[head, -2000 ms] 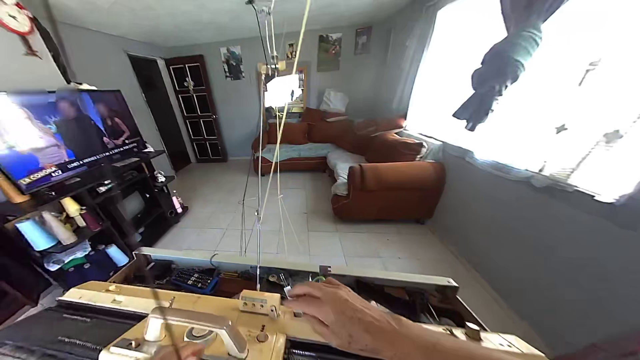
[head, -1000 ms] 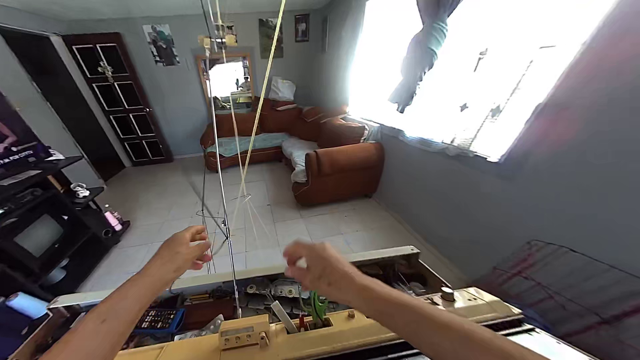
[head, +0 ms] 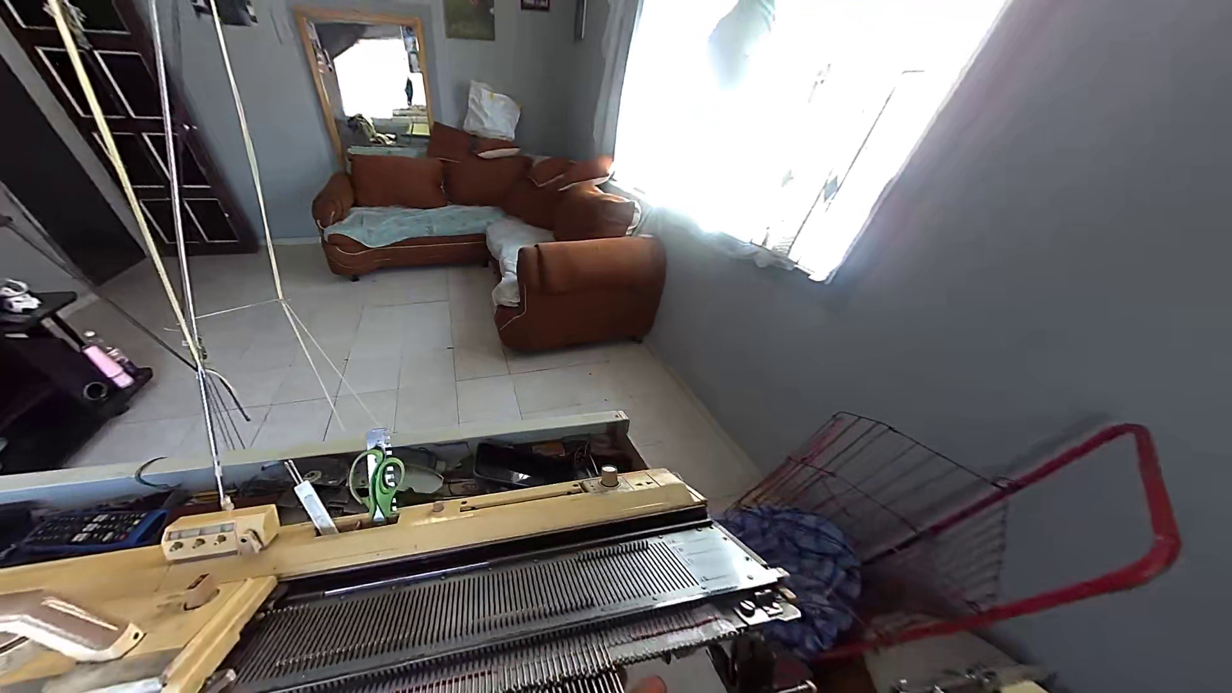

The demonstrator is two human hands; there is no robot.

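Observation:
A knitting machine's needle bed (head: 481, 602) runs across the bottom of the view, with its cream rear casing (head: 520, 515) behind it. The machine's carriage (head: 67, 626) sits at the left, beside a cream row counter (head: 217, 536). Only a fingertip, seemingly of my right hand (head: 650, 684), shows at the bottom edge under the needles; what that hand holds is hidden. My left hand is out of view. Green-handled scissors (head: 383, 481) stand in the tray behind the casing. Pale yarn (head: 125, 183) runs down beside a thin metal rod at the left.
A red-framed wire cart (head: 1150, 500) leans by the right wall, with blue checked fabric (head: 799, 568) near the bed's right end. Behind the machine lies a tool tray with a blue-edged calculator (head: 87, 529). A brown sofa (head: 587, 289) stands farther back.
Both hands were raised above the machine one second ago; now only a fingertip shows at the bottom edge. The view has swung right and down.

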